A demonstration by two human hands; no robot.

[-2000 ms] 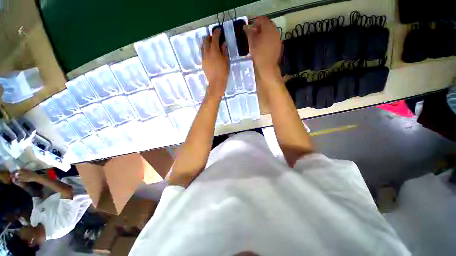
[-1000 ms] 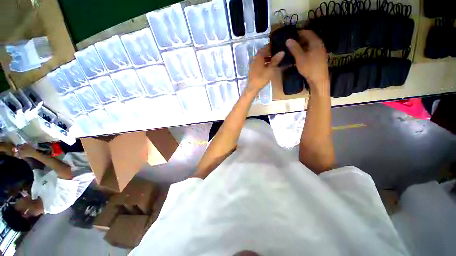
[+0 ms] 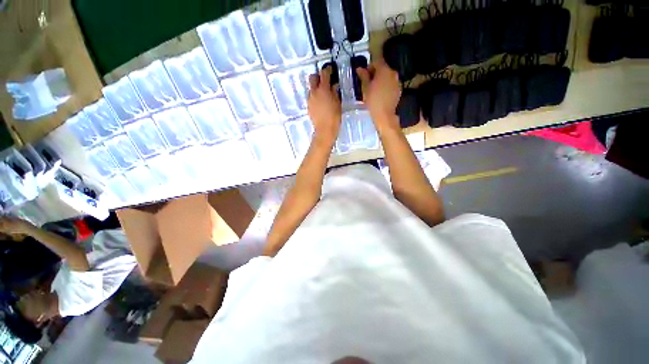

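My left hand (image 3: 325,103) holds a black unit (image 3: 331,71) at the left cavity of a clear tray (image 3: 346,87) in the middle row. My right hand (image 3: 381,91) holds another black unit (image 3: 359,77) at the right cavity. Thin cord loops stick up above both units. The tray just behind holds two black units (image 3: 352,19), one in each cavity. More clear trays (image 3: 231,44) lie in rows to the left. Black units with cord loops (image 3: 477,39) stand in two dense rows to the right. My fingers hide part of both held units.
The pale bench edge (image 3: 491,135) runs in front of me. A green strip (image 3: 142,32) lies behind the trays. An open brown carton (image 3: 171,238) stands below the bench at left. A person in a white shirt (image 3: 89,281) is at far left, near packaging (image 3: 64,188) on the bench.
Both hands have moved left from the black rows to the middle-row tray. The black units held together a second ago are now apart, one in each hand. The camera view has shifted slightly.
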